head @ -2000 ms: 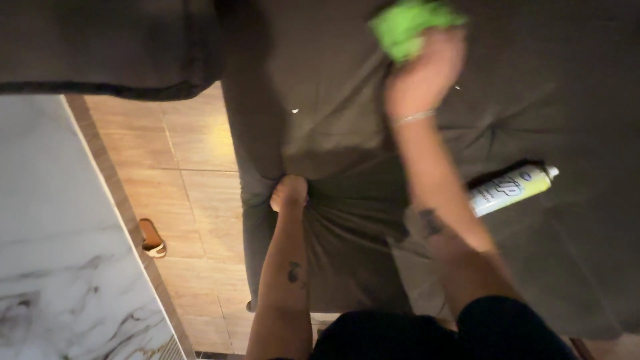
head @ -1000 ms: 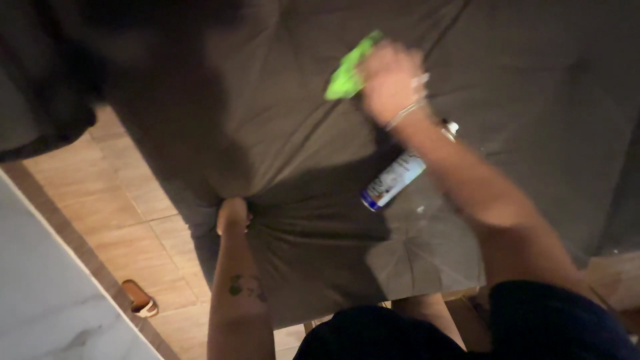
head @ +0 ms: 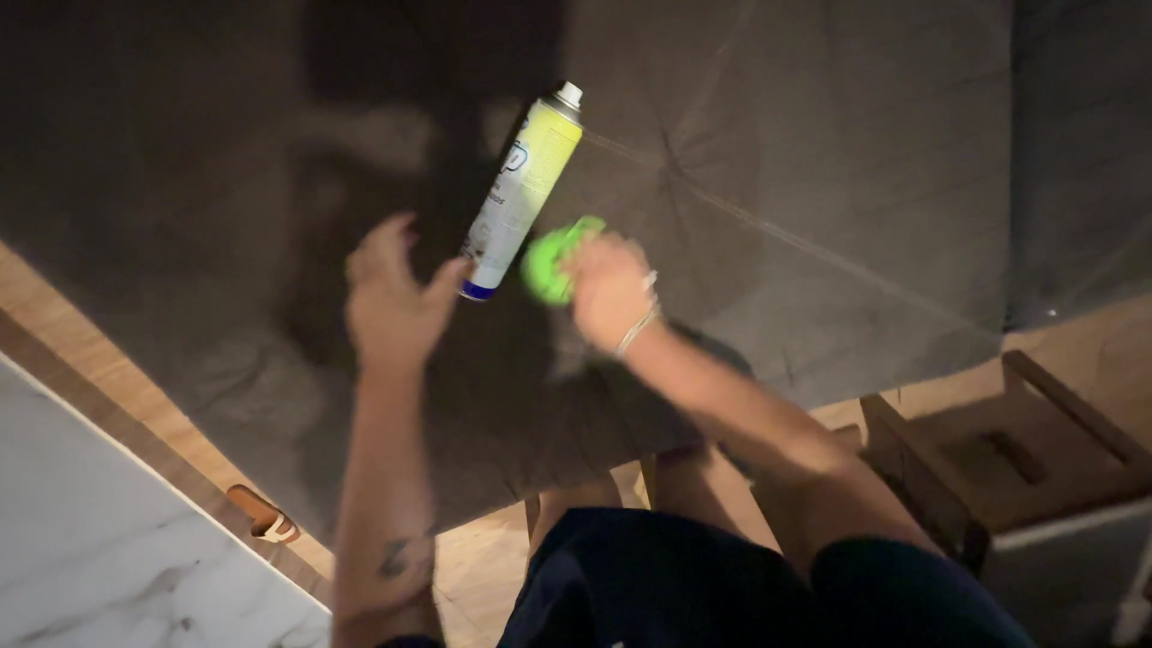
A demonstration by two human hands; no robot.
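Note:
A white and yellow aerosol can [head: 524, 193] with a blue base rim lies on the dark upholstered fabric surface [head: 810, 162], its nozzle toward the top of the view. My left hand [head: 396, 297] is just left of the can's base, fingers spread, with the thumb close to the can; whether it touches cannot be told. To the right of the can, my right hand [head: 612, 283] is closed on a bright green cloth [head: 551, 263], which is partly hidden by the fingers and blurred. The cloth is near or on the fabric.
A brown sandal [head: 262, 515] rests on the tiled floor [head: 135, 382] at lower left, beside a white marbled surface [head: 99, 531]. Wooden furniture [head: 1008, 450] stands at lower right past the fabric's edge. My legs are against or near the front edge.
My left hand has let go of the fabric edge and moved beside the can. My right hand has brought the green cloth back nearer my body. The view has shifted noticeably.

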